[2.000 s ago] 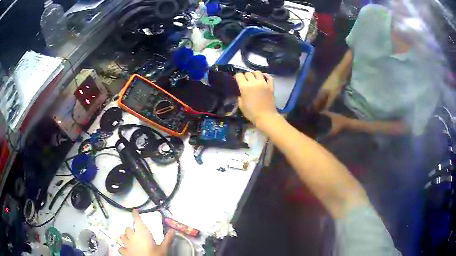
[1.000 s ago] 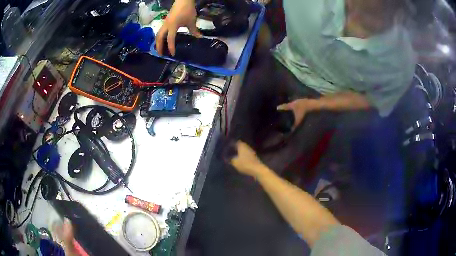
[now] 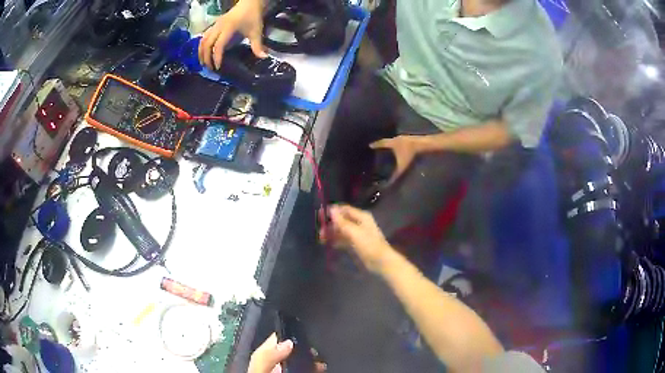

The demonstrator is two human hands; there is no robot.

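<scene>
My right hand point(image 3: 356, 234) is off the bench edge at the centre, its fingers closed on a red test lead point(image 3: 316, 169). The lead runs back over the bench edge to the orange-framed multimeter point(image 3: 136, 116), which lies on the bench. My left hand point(image 3: 270, 355) is at the bottom edge, partly cut off, and grips a dark narrow object point(image 3: 289, 339); it is too dark to name surely. The tip of the lead is blurred in my right fingers.
A co-worker point(image 3: 474, 65) sits at the right, one hand on black headphones at the blue tray point(image 3: 332, 91). On the bench lie a blue circuit board point(image 3: 217, 141), a corded black tool point(image 3: 131, 218), a red tube point(image 3: 187, 291) and a tape roll point(image 3: 185, 332).
My right hand moved from the blue tray area down beside the bench, and the red lead now stretches to it. My left hand moved right off the bench with the dark object. The view shifted.
</scene>
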